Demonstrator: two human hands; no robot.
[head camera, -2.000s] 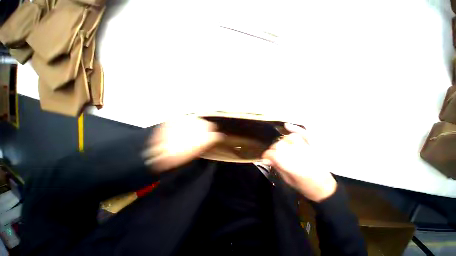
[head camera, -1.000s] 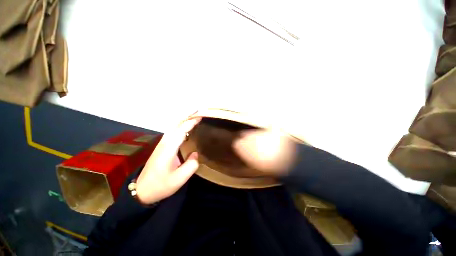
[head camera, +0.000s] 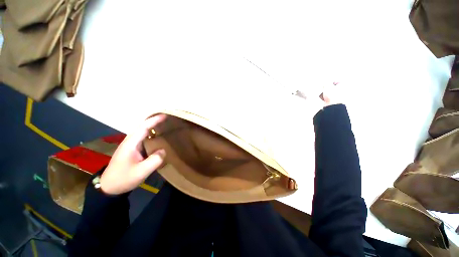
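A tan bag body lies tilted at the table's near edge against my dark clothing, its mouth open towards me. Its brown inside shows a small gold spot in the middle, and gold metal pieces sit at both ends of the mouth. My left hand grips the left end, fingers and thumb over the rim. My right hand is stretched out over the white table, washed out by glare, beside the end of a thin strip; its fingers and any hold are unclear.
Overlapping tan bags lie at the table's left. More bags stand along the right edge. A red open carton is on the dark floor at lower left. The white table spreads ahead.
My right hand has left the bag's inside and moved out over the table to the strip. The bag's right end has swung down and its mouth shows more fully. My left hand still holds the left end.
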